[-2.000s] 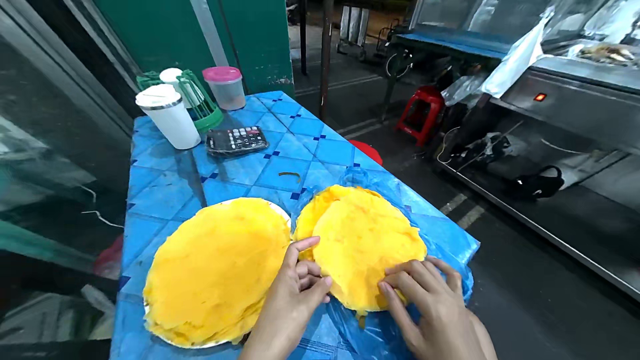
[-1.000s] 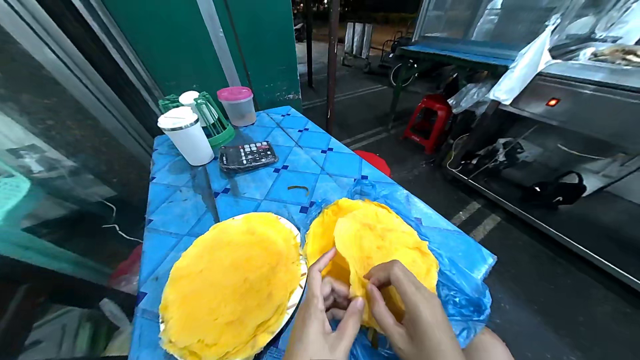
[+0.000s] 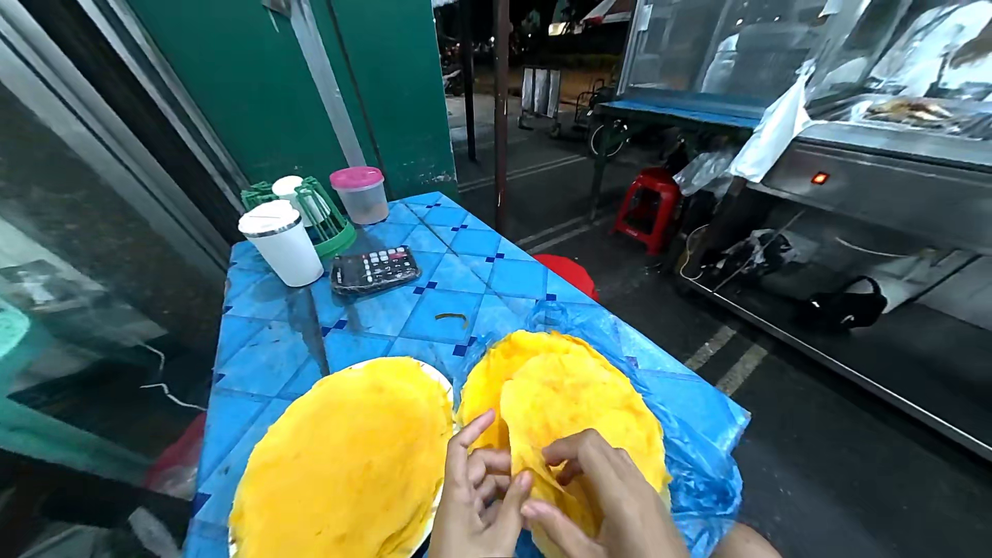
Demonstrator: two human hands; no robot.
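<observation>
Both hands are at the near edge of a stack of thin yellow sheets (image 3: 589, 387), perhaps pancakes or wrappers, which lies on a blue plastic bag (image 3: 694, 465). My left hand (image 3: 484, 496) pinches the lifted left edge of the top sheet between thumb and fingers. Curled over the same sheet, my right hand (image 3: 608, 500) grips its near part, where the sheet folds up. A second yellow stack (image 3: 349, 457) rests on a white plate to the left, close beside the first; neither hand is on it.
A white tumbler (image 3: 283, 244), a green rack (image 3: 329, 221), a pink-lidded container (image 3: 362, 195) and a calculator (image 3: 375, 270) stand at the far end of the blue-covered table (image 3: 434, 310). Red stools (image 3: 651, 209) and a steel food counter (image 3: 883, 178) are to the right.
The top sheet's left edge, lying flatter two seconds ago, is now lifted and folded inward. My right hand has moved left, close to my left hand. The view has shifted somewhat.
</observation>
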